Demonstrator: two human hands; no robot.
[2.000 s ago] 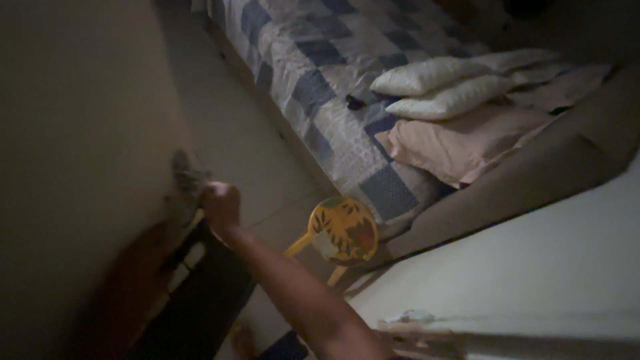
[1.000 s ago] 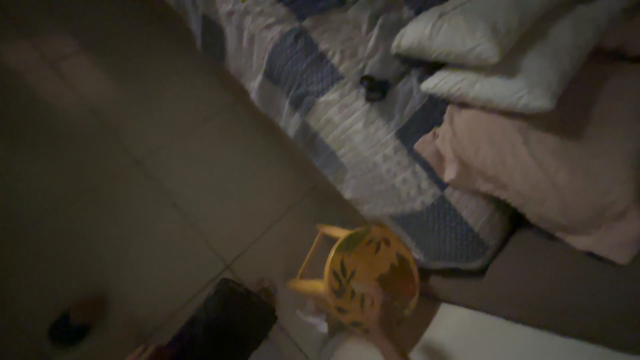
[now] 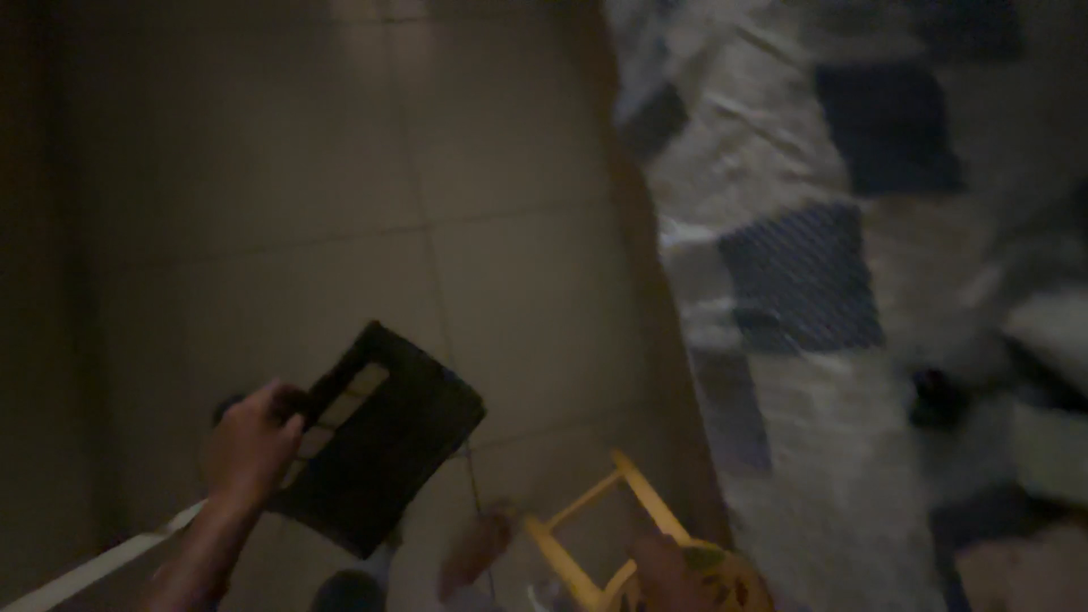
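Note:
My left hand (image 3: 259,438) is closed around the edge bar of a dark, flat, rectangular object (image 3: 395,442) with a long cut-out slot; it hangs above the tiled floor. My right hand (image 3: 663,565) is at the bottom, over a small yellow wooden stool (image 3: 731,578) with a dark pattern on its seat. The hand is blurred, and whether its fingers grip the stool does not show.
A bed with a blue and white patchwork quilt (image 3: 799,272) fills the right side, with a small dark object (image 3: 935,395) on it. Tiled floor (image 3: 255,170) lies to its left. My foot (image 3: 476,548) is at the bottom.
The view has swung towards the floor and the bed's side. The dark slotted object shows more fully now, with my left hand on its bar.

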